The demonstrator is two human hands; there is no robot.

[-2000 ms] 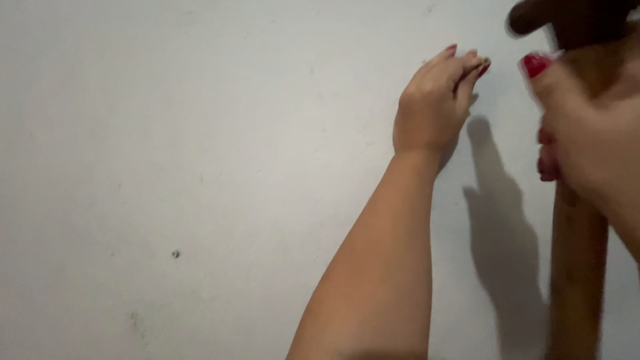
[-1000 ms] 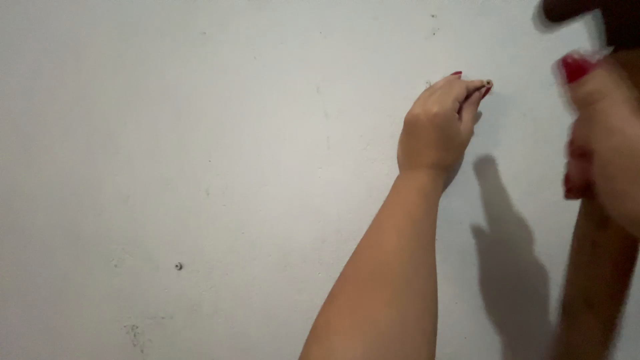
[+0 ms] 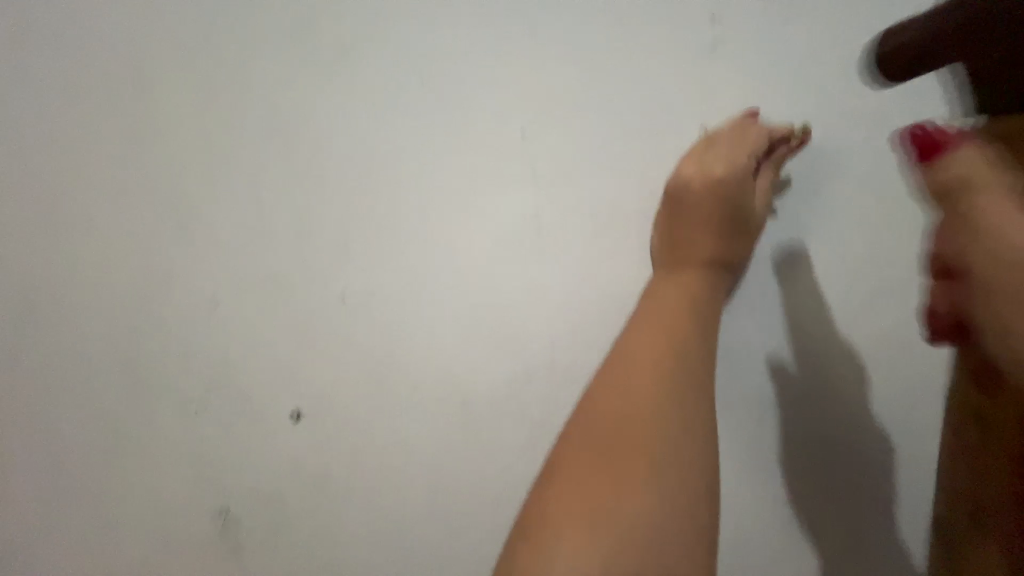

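Note:
My left hand (image 3: 712,192) rests near the pale wall (image 3: 448,264), its thumb and a finger pinched on a small brass-coloured piece (image 3: 802,132), perhaps a nail or a wall plug; blur hides which. At the right edge my right hand (image 3: 976,232), blurred and with red nails, is closed around the wooden handle (image 3: 980,480) of a hammer. The dark hammer head (image 3: 944,48) is above that hand, one end pointing left, the rest cut off by the frame. The hammer head stands apart from the small piece in this view.
A small dark hole or chip (image 3: 296,416) marks the wall at the lower left, with a faint smudge (image 3: 224,516) below it. A shadow (image 3: 836,416) falls on the wall between my left forearm and the hammer handle.
My left hand keeps its pinch at the wall. My right hand and the hammer are farther right than two seconds ago.

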